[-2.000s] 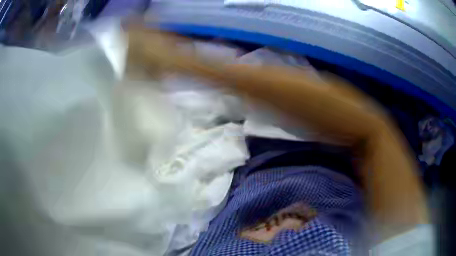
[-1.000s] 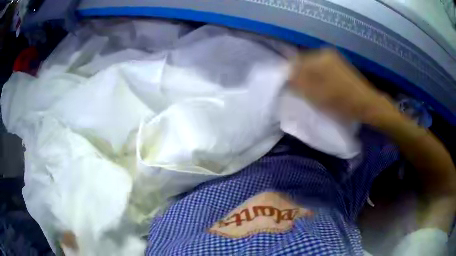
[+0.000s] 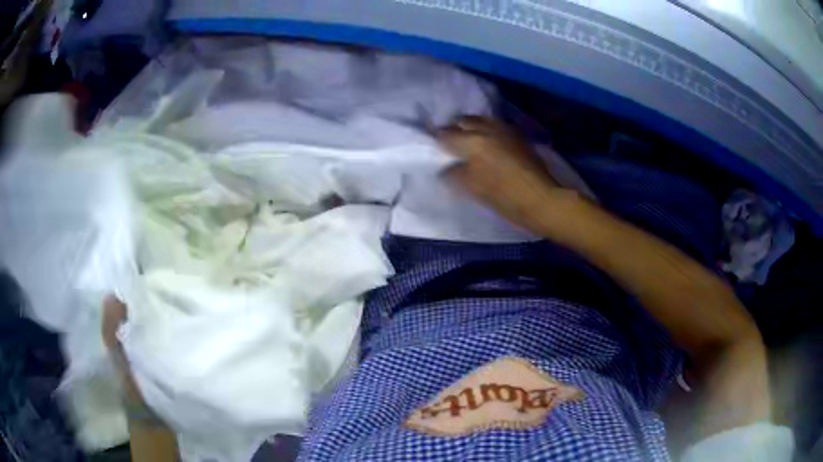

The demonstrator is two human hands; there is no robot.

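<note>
A large crumpled heap of white fabric pieces (image 3: 217,334) lies over my lap and the left side. My right hand (image 3: 492,167) is closed on the edge of a white piece (image 3: 433,207) at the heap's right end, below the table edge. My left hand (image 3: 115,329) is at the lower left, mostly hidden under and behind the heap; its visible fingers hold white fabric from the outer side. The fabric at the far left is blurred.
The table edge with a blue rim (image 3: 361,34) and ruler band (image 3: 532,23) curves across the top. A white machine part is at the top right. A crumpled clear bag (image 3: 756,235) is at the right. My blue checked apron (image 3: 505,325) covers my lap.
My right hand has moved left with the white fabric in it. My left hand has risen into clearer view at the lower left. The heap has shifted and folded differently.
</note>
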